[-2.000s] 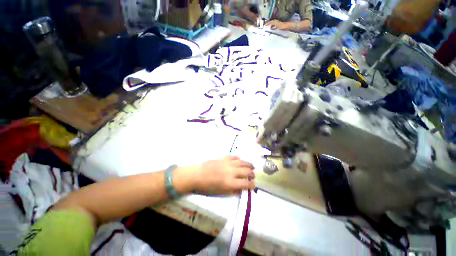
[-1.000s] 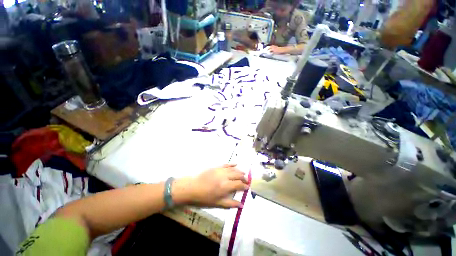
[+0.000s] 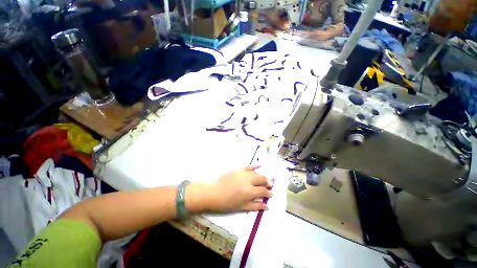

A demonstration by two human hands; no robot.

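A white strip with one dark red line (image 3: 254, 234) runs from the needle area (image 3: 282, 152) down over the table's front edge. My left hand (image 3: 238, 191), with a green bangle at the wrist, lies on the strip's left side just before the needle, fingers on the red line, palm down. The cream-grey sewing machine head (image 3: 387, 141) stands right of the strip. My right hand is not in view. A heap of white pieces with dark lines (image 3: 261, 89) lies beyond the needle.
A black smartphone (image 3: 374, 209) lies below the machine head. A flask (image 3: 83, 68) stands on the wooden side board (image 3: 99, 118). White striped pieces (image 3: 49, 193) and a red and yellow cloth (image 3: 49, 149) are at left. A navy piece (image 3: 151, 68) lies at far left. Another person's arms (image 3: 319, 32) show at the back.
The camera view has shifted, and the machine head appears larger. More of the white strip shows right of the red line. My left hand stays on the strip near the needle.
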